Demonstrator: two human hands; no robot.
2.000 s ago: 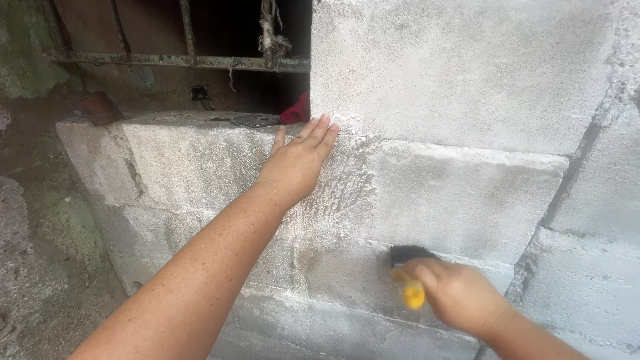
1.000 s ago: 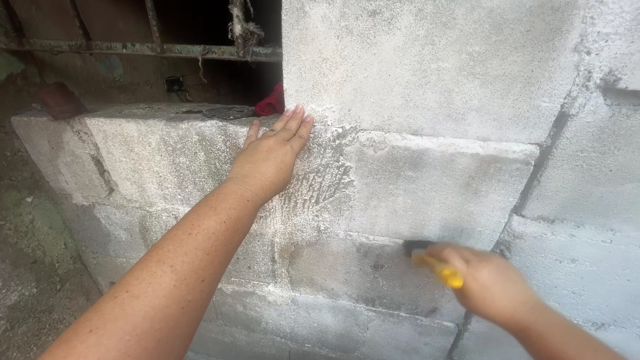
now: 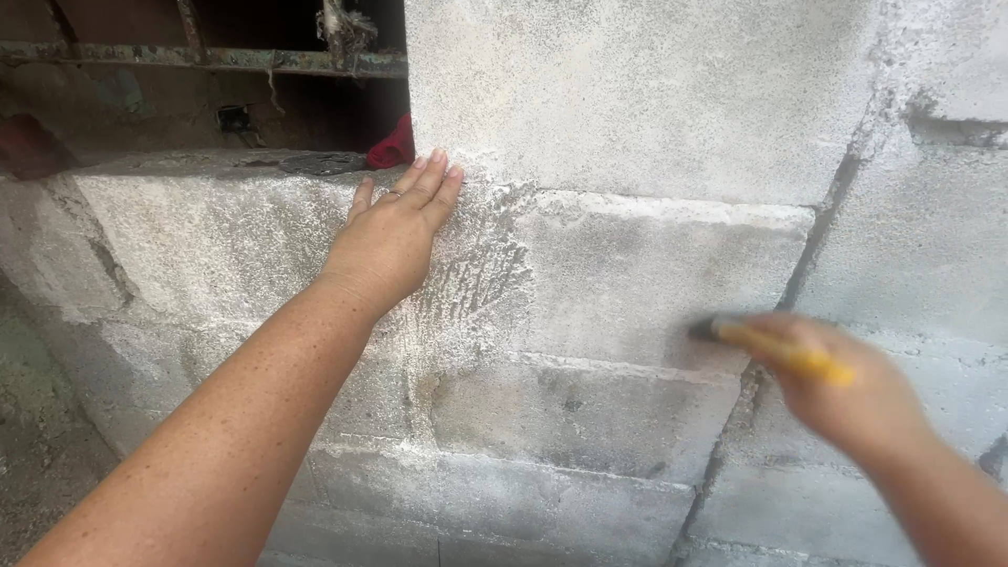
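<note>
My left hand (image 3: 394, 228) lies flat on the concrete block wall (image 3: 630, 276), fingertips by the lower corner of the window opening, a ring on one finger. My right hand (image 3: 843, 386) grips a brush (image 3: 776, 346) by its yellow handle; both are blurred. The brush's dark head is at the wall, low on a block beside a vertical joint. Between the hands, a patch of dark streaks marks the whitish wall surface. Just past my left fingertips a red cloth (image 3: 391, 146) lies on the window ledge (image 3: 220, 163).
Rusty metal bars (image 3: 157, 55) cross the dark window opening at upper left, with a frayed, knotted strip (image 3: 344, 31) tied on. A reddish-brown object (image 3: 31, 146) sits at the ledge's left end. A rough, greenish wall (image 3: 31, 354) stands at far left.
The brush in my right hand has moved up and to the right across the blocks, from the course below. My left hand has stayed on the same spot by the opening's corner.
</note>
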